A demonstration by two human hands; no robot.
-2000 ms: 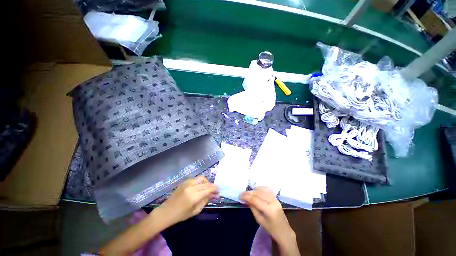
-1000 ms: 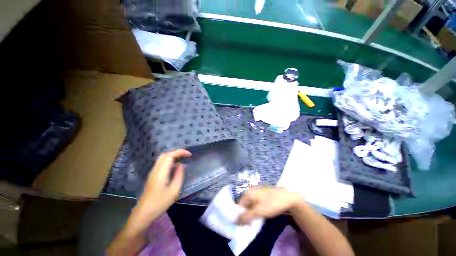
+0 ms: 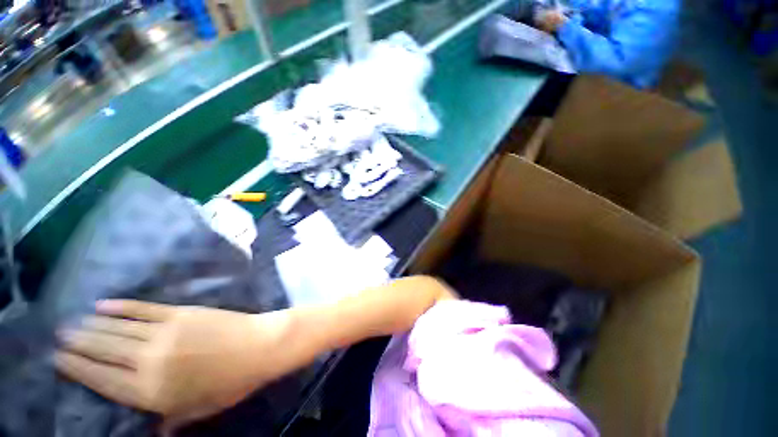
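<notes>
The dark grey patterned packing bag (image 3: 162,247) is at the left, blurred, tilted up and large in the view. It partly covers the white cloth (image 3: 232,224). My right hand (image 3: 141,354) reaches across from the right and lies over the bag with its fingers stretched along it, holding it; the thumb is hidden. My left hand is not in view. The flat white bags (image 3: 328,266) lie fanned on the bench behind my right forearm.
White cables (image 3: 371,175) lie on a dark pad (image 3: 405,183), beside a clear bag of cables (image 3: 328,128). A yellow-handled tool (image 3: 248,197) is near the cloth. An open carton (image 3: 631,333) with dark goods stands right, another behind it. A person in blue (image 3: 618,38) works at the far bench.
The view has swung right, showing the open cartons. The packing bag is now lifted and tilted, with my right hand on it. The small white bag has left my right hand; my left hand has left view.
</notes>
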